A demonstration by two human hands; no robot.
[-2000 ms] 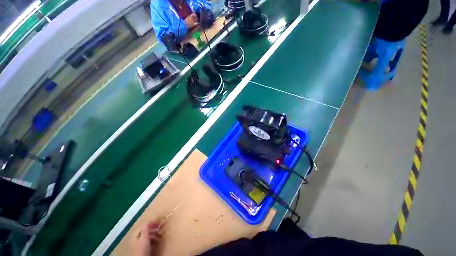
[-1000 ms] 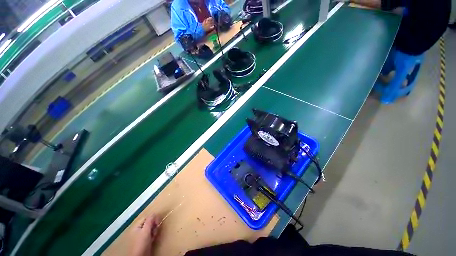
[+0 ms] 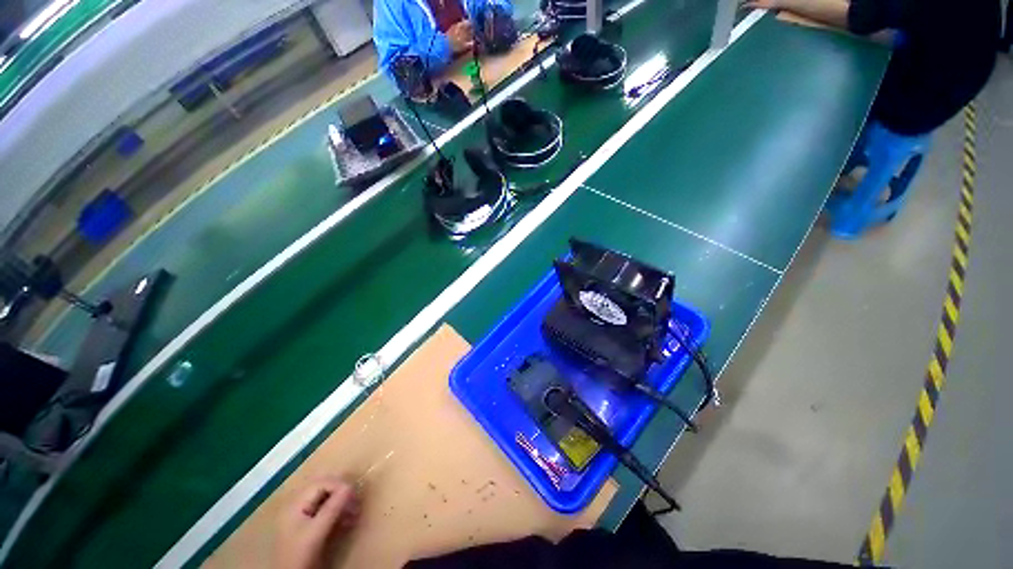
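My left hand (image 3: 317, 513) is bare and low over the left part of the tan work board (image 3: 417, 417), cut off by the bottom edge. Its fingers are curled together, and a thin pale solder wire (image 3: 378, 467) runs from the fingertips up and to the right. The grip on it is small and blurred. A small coil of silvery wire (image 3: 369, 370) lies at the board's far corner by the white rail. Dark specks lie on the board. My right hand is not in view; dark clothing covers the bottom edge.
A blue tray (image 3: 472, 406) right of the board holds a black fan (image 3: 605, 300), an iron stand (image 3: 544, 389) and black cords. Headsets (image 3: 467, 200) lie on the green belt beyond the white rail (image 3: 444, 300). A person in blue (image 3: 405, 33) works across; another person (image 3: 933, 56) is at upper right.
Compared with one second ago, my left hand is slightly further left, its fingers more curled, with the wire still at the fingertips. The whole view has shifted slightly.
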